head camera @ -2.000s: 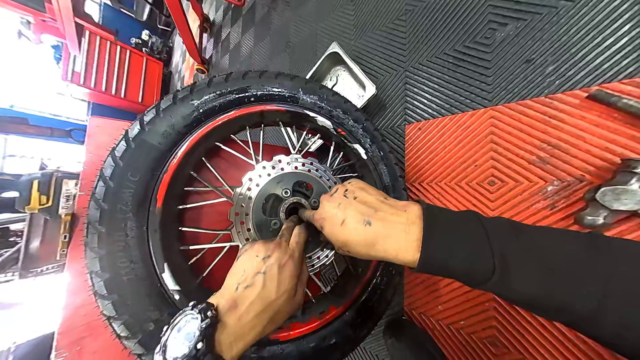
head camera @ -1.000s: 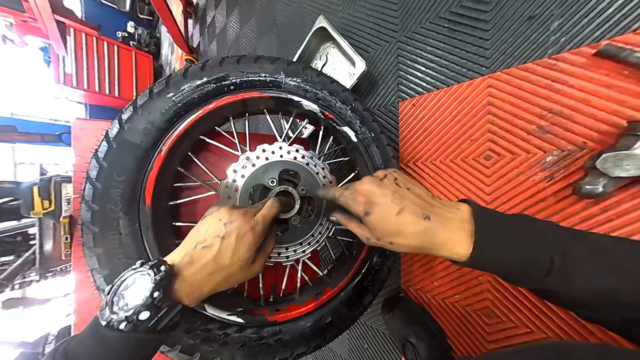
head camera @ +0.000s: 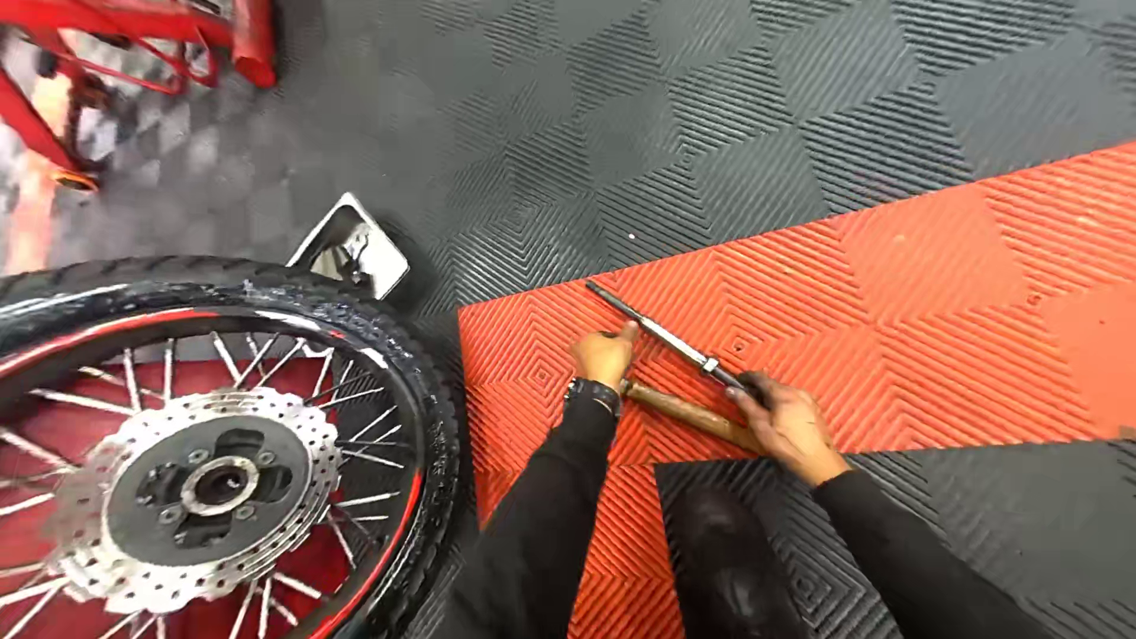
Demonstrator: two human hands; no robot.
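Note:
My right hand (head camera: pixel 790 424) is closed around the dark lower end of a long metal rod-shaped tool (head camera: pixel 679 344), which slants up to the left above the red floor tiles. My left hand (head camera: pixel 605 355) is beside the tool's upper part, over the end of a hammer with a wooden handle (head camera: pixel 692 413); its head is hidden, and whether the fingers grip it is unclear. To the left lies a spoked motorcycle wheel (head camera: pixel 435 444) with its tyre, a perforated brake disc (head camera: pixel 311 444) and an open hub (head camera: pixel 220 485) at the centre.
Behind the tyre a metal tray (head camera: pixel 386 257) holds small parts. A red metal stand (head camera: pixel 253 44) is at the upper left. Ribbed black and red floor tiles (head camera: pixel 923 355) spread around, and a dark shoe (head camera: pixel 737 568) is at the bottom.
Both hands have left the wheel's hub and are now over the red tiles to its right. My right hand has taken hold of the rod-shaped tool. The view has swung right.

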